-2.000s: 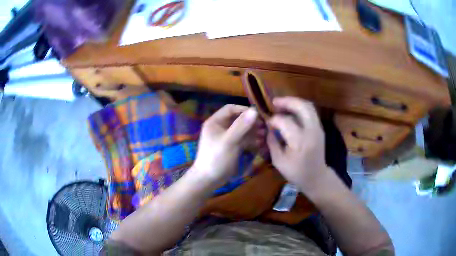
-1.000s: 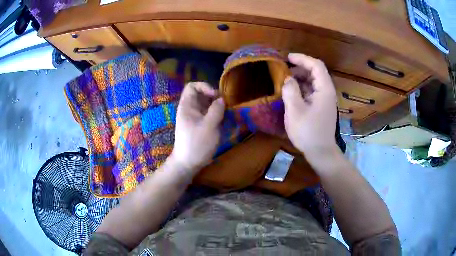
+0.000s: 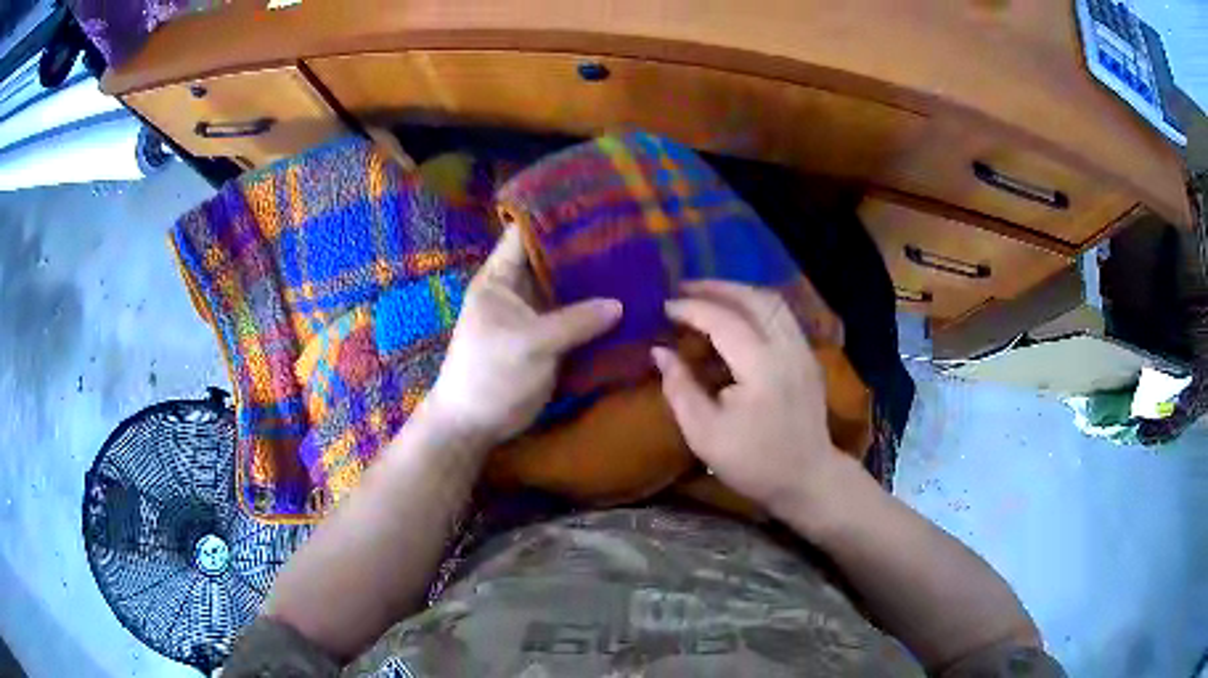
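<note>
A plaid fleecy garment [image 3: 331, 245] in orange, blue and purple lies over my lap. Its smooth rust-brown lining [image 3: 596, 450] shows below my hands. The plaid sleeve [image 3: 616, 252] lies across the middle, its brown-edged opening facing left. My left hand [image 3: 510, 344] holds the sleeve at that opening, with the thumb on top of the plaid and the other fingers hidden at or inside the opening. My right hand [image 3: 749, 384] is over the sleeve's lower side with thumb and forefinger apart; whether its fingertips touch the cloth is hard to tell.
The orange-brown desk [image 3: 490, 33] with drawers stands in front of my knees. A calculator [image 3: 1126, 60] is on its right edge. A round black floor fan [image 3: 179, 530] stands at lower left. An open box [image 3: 1047, 364] and green and white scraps [image 3: 1126, 404] are at right.
The sleeve opening, held up between both hands a second ago, is now turned left, with the sleeve laid flat. My right hand has left the opening and moved down. The white label no longer shows.
</note>
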